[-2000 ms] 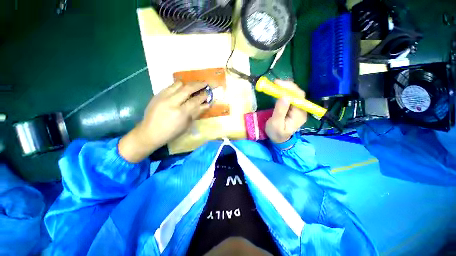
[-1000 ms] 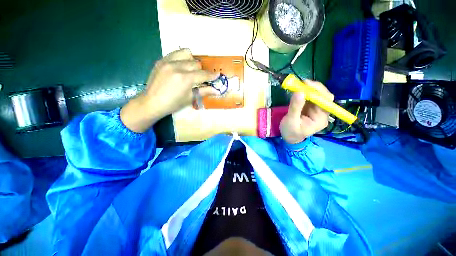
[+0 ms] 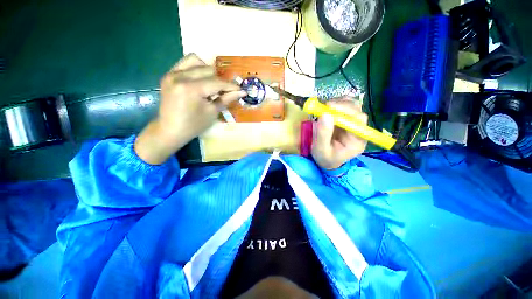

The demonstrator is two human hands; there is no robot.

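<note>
The round black and silver workpiece lies on the orange-brown fixture. My left hand is at the left of the fixture, thumb and fingers pinched around something slim that points at the workpiece's left edge; it is blurred, and I cannot tell if it is tweezers or wire. My right hand holds the soldering iron by its yellow handle. The iron's dark shaft points left over the fixture's right part, its tip close to the workpiece's right side; contact cannot be told.
A cream board lies under the fixture. A round tin stands at the upper right with a thin black cable beside it. A pink-red pad is by my right hand. A solder spool, blue box and fan flank the area.
The iron has moved left, bringing its tip from beyond the fixture to near the workpiece. My left hand has drawn back from over the workpiece, which now shows more fully.
</note>
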